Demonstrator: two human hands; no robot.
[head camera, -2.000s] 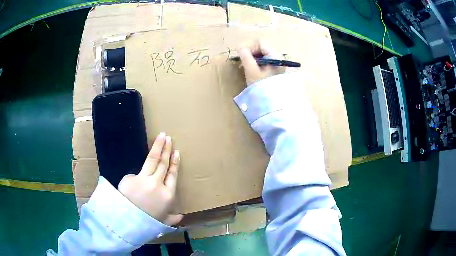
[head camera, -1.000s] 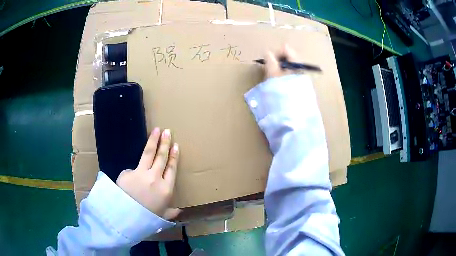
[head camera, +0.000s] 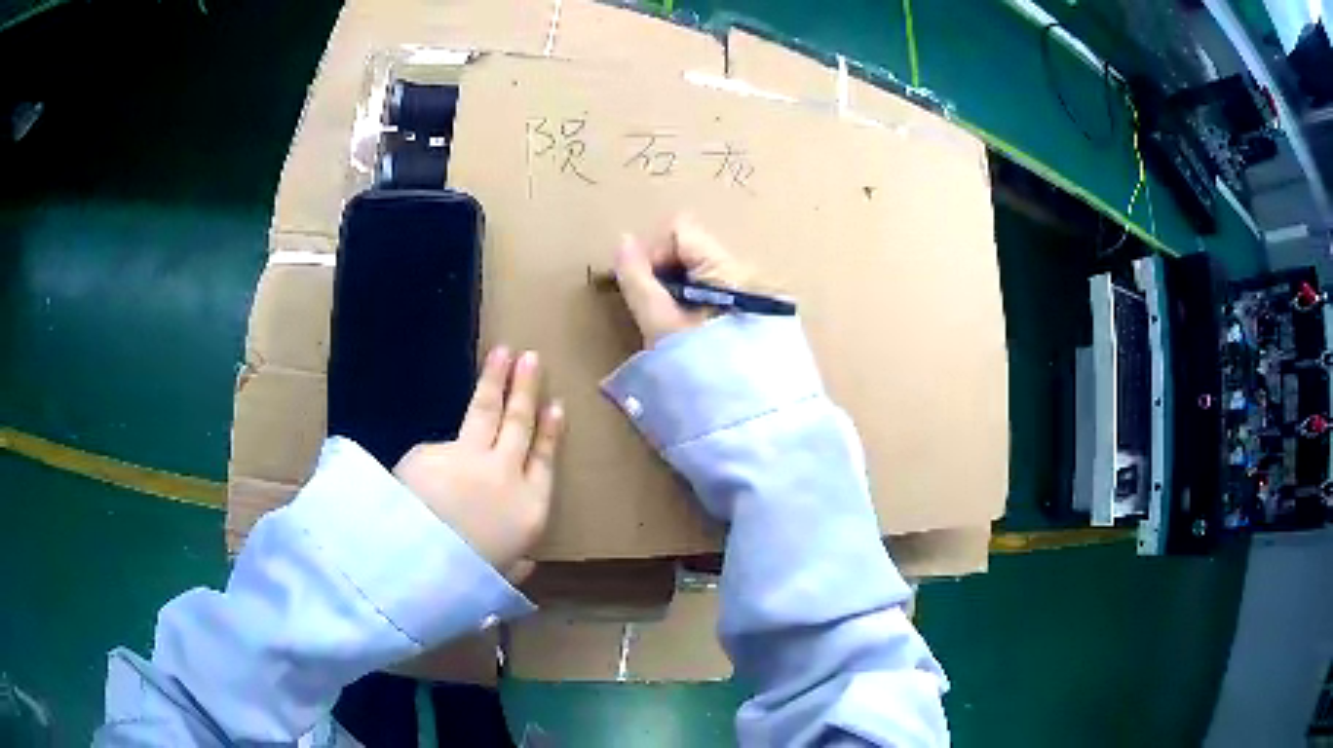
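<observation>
A tan cardboard sheet (head camera: 863, 380) lies in front of me with three handwritten characters near its top. My right hand (head camera: 676, 285) holds a slim black marker pen (head camera: 749, 301) over the sheet's middle, below the characters; a short dark stroke shows left of the fingers. My left hand (head camera: 494, 465) lies flat, palm down, on the sheet's lower left, fingers extended and holding nothing. A black smartphone (head camera: 405, 314) with a dark screen lies just left of it. Two dark cylindrical parts (head camera: 424, 129) sit above the phone.
Larger taped cardboard (head camera: 300, 190) lies under the sheet. Green surfaces and floor with a yellow line (head camera: 110, 479) surround it. At the right is equipment with exposed electronics (head camera: 1279, 387) beside a pale panel (head camera: 1118, 395). The wearer's dark legs or shoes show at the bottom.
The third character is finished and my right hand has moved down and left with the pen, where a new stroke shows. My left hand still rests on the sheet. The camera view has shifted.
</observation>
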